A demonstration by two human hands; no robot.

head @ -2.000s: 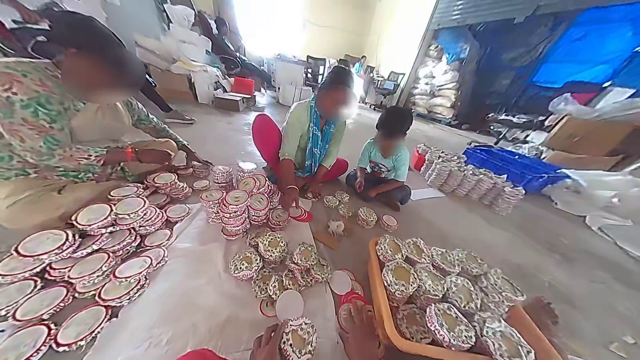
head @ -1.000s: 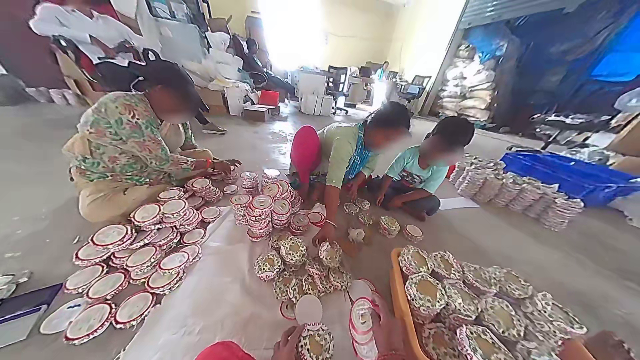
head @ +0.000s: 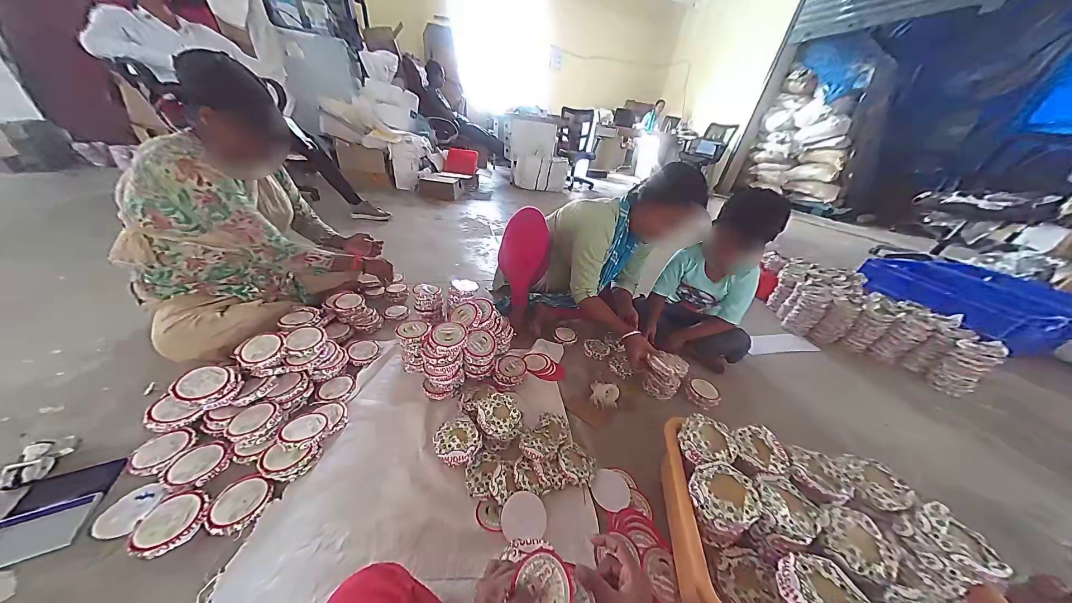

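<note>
At the bottom edge, my left hand [head: 501,581] grips the side of a round fabric-edged disc [head: 543,576] with a red rim. My right hand [head: 618,571] is at the other side of this disc, beside a spread of red-rimmed discs [head: 641,532]; whether its fingers hold one cannot be told. Just beyond my hands lies a plain white disc [head: 523,516]. Farther off on the white sheet [head: 335,494] sit piles of patterned fabric-covered rounds [head: 500,416]. An orange crate [head: 677,511] with stacked patterned rounds stands to the right of my right hand.
Three people sit on the floor beyond the piles. Red-rimmed discs [head: 201,465] spread across the left floor, near a dark flat folder or board [head: 63,494]. Taller stacks [head: 446,343] stand mid-sheet. A blue tub [head: 963,301] and rows of stacks [head: 871,322] are at the right.
A red-rimmed face now shows between my hands, where a patterned round showed before. The person in the middle has moved a hand from the patterned rounds to a stack farther right.
</note>
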